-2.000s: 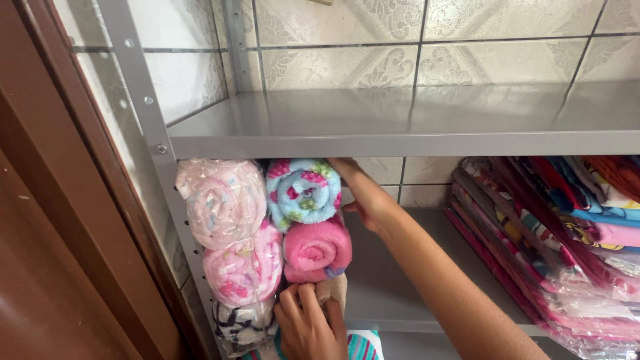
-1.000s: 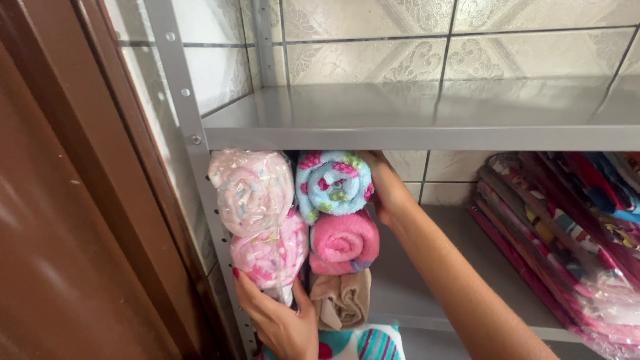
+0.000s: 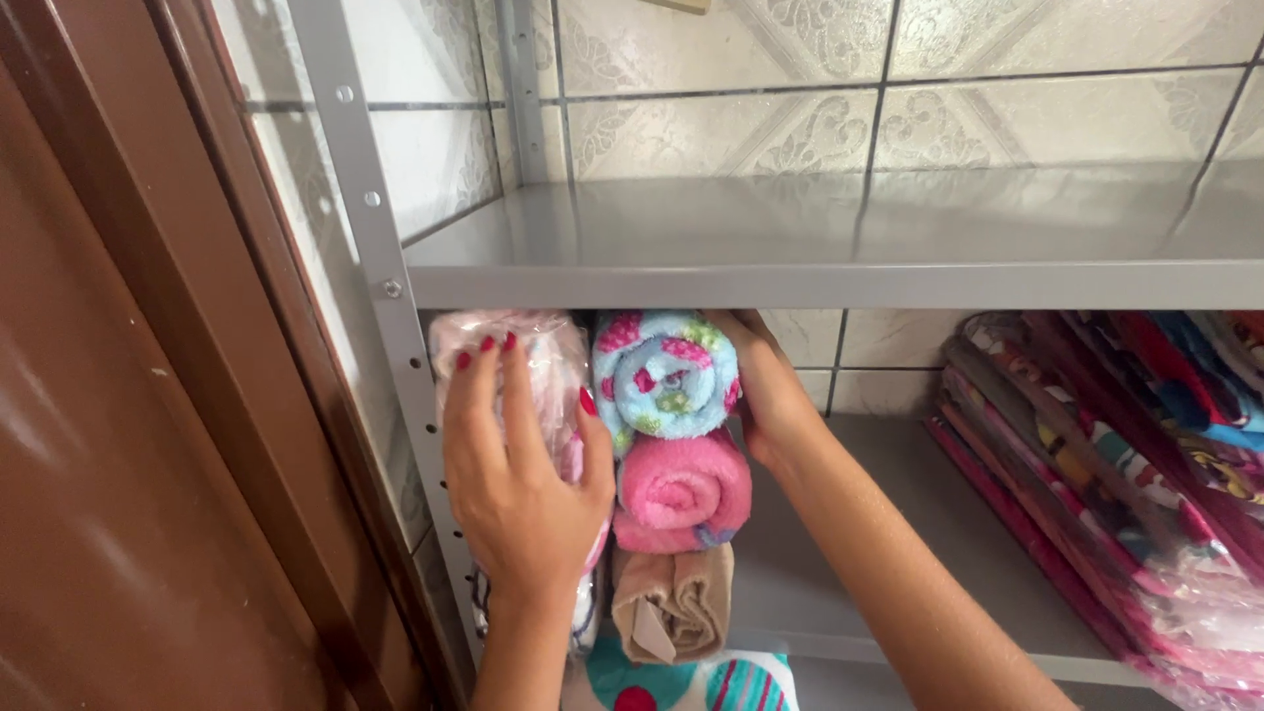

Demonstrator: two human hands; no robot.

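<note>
My left hand [image 3: 528,464] lies with spread fingers against the front of a pale pink fleece roll in clear plastic [image 3: 543,346], top of the left column. My right hand [image 3: 765,385] reaches behind the right side of a blue fleece roll with pink and green spots [image 3: 667,380]; its fingertips are hidden. Under the blue roll are a pink fleece roll [image 3: 686,494] and a beige folded cloth with a tag [image 3: 676,607]. A white and turquoise patterned cloth [image 3: 746,681] is at the bottom. My left hand and forearm hide much of the left column.
A grey metal shelf [image 3: 829,286] runs just above the rolls, with a perforated upright [image 3: 370,197] on the left. Folded textiles in plastic [image 3: 1096,494] are stacked at the right on the lower shelf [image 3: 889,513]. A brown door or panel [image 3: 148,395] stands at far left.
My left hand has moved up from low on the left column to the top wrapped roll. Two seconds ago it was at the beige cloth. My right hand stays beside the blue roll.
</note>
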